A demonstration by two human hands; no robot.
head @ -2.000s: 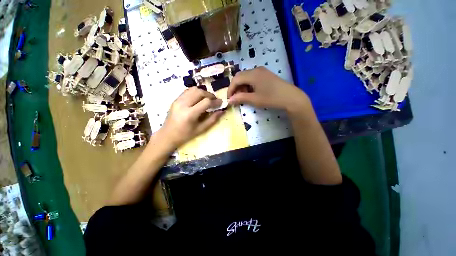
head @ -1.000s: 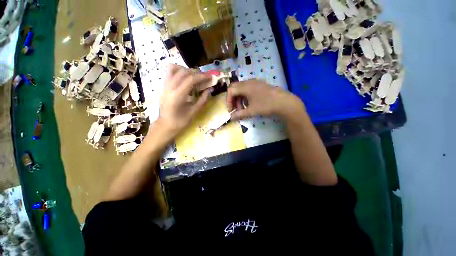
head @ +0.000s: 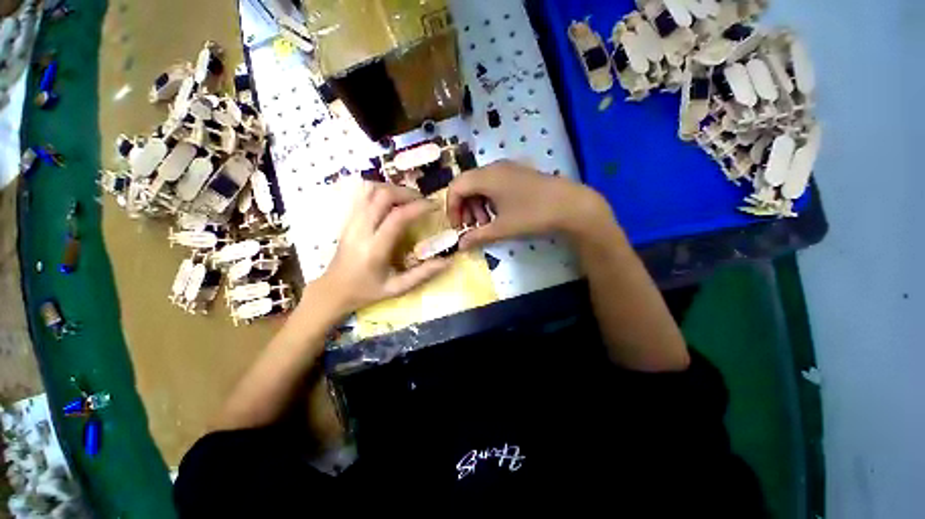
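Note:
A beige part with a pale oval face (head: 438,243) is between my hands, over the yellow work pad (head: 426,306). My right hand (head: 515,206) grips its right end with bent fingers. My left hand (head: 377,246) is spread at its left side; whether its fingertips touch the part is unclear. The fixture (head: 434,176) with black blocks sits just ahead of my hands. A pale oval piece with a red-pink tint (head: 417,156) lies at the fixture.
The taped box (head: 390,41) stands behind the fixture on the white perforated plate (head: 519,112). A pile of beige parts (head: 198,167) lies left on brown surface. The blue tray (head: 634,172) holds another pile at right. Blue cylinders with wires (head: 92,437) lie on the green belt.
My left hand has moved back from the fixture toward the beige part, uncovering the fixture. My right hand still holds the part over the yellow pad. The view has shifted slightly.

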